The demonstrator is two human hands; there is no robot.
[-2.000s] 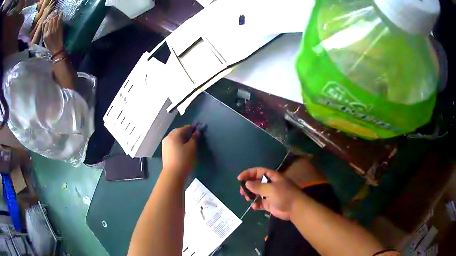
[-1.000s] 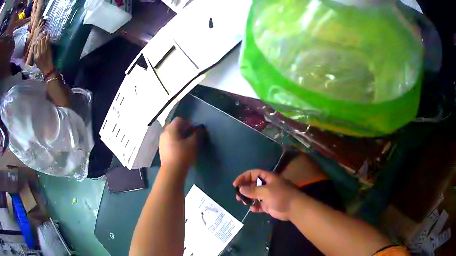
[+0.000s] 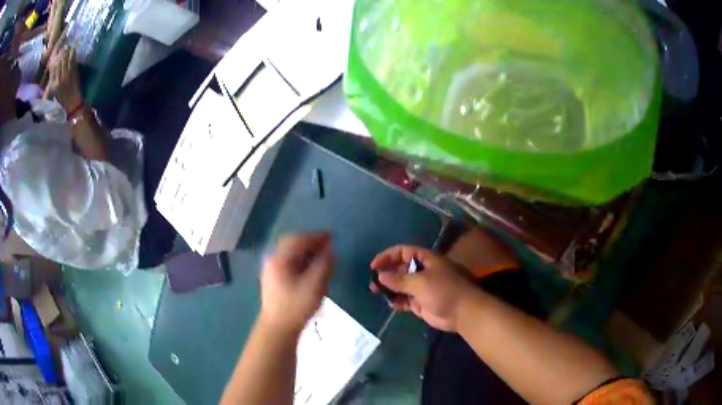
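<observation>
A small black piece (image 3: 318,183) lies on the dark-green table (image 3: 356,202). My left hand (image 3: 298,273) is blurred just below it, not touching it, fingers bent; whether it holds anything cannot be told. My right hand (image 3: 419,286) is at the table's right edge, fingers curled around dark small black pieces (image 3: 381,286); a small white bit shows between its fingers. A printed instruction sheet (image 3: 336,352) lies flat on the table, partly hidden by my left hand and forearm.
A stack of instruction sheets (image 3: 190,178) and a smartphone (image 3: 195,270) are at left. Backing sheet (image 3: 277,79) lies over the stack's far end. A large green-labelled bottle (image 3: 507,103) looms upper right. A co-worker's arm (image 3: 89,130) is upper left.
My left hand has moved back toward me, uncovering the black piece on the table. My right hand stays nearly in place. The bottle fills more of the view, further left.
</observation>
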